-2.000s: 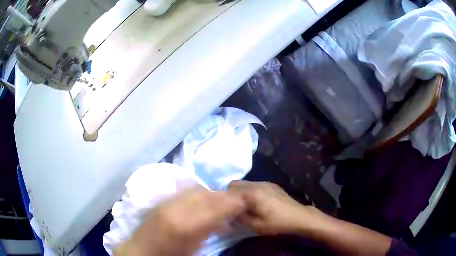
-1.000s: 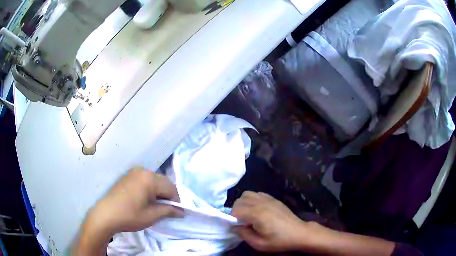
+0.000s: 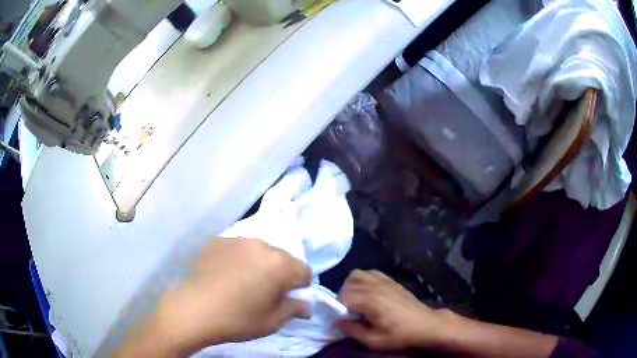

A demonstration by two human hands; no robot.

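A white garment [image 3: 325,227] lies bunched below the table's front edge, with its lower part over the lap. My left hand [image 3: 241,294] pinches the folded edge of the cloth from the left and is slightly blurred. My right hand [image 3: 384,311] grips the same edge a short way to the right, with its fingers curled over it. A short stretch of folded cloth shows between the two hands. Whether a stick or cord is inside the cloth cannot be seen.
The sewing machine head [image 3: 70,105] stands over the white table [image 3: 70,245] at upper left, with a white rounded object [image 3: 208,28] on its bed. A grey wrapped bundle [image 3: 454,133] and clear plastic [image 3: 357,129] lie beyond the table edge. White cloth [image 3: 559,63] drapes over a brown-edged chair.
My left hand has moved right, closer to my right hand, and the cloth between them is shorter. The upper part of the garment has shifted and folded. My right hand has moved slightly right.
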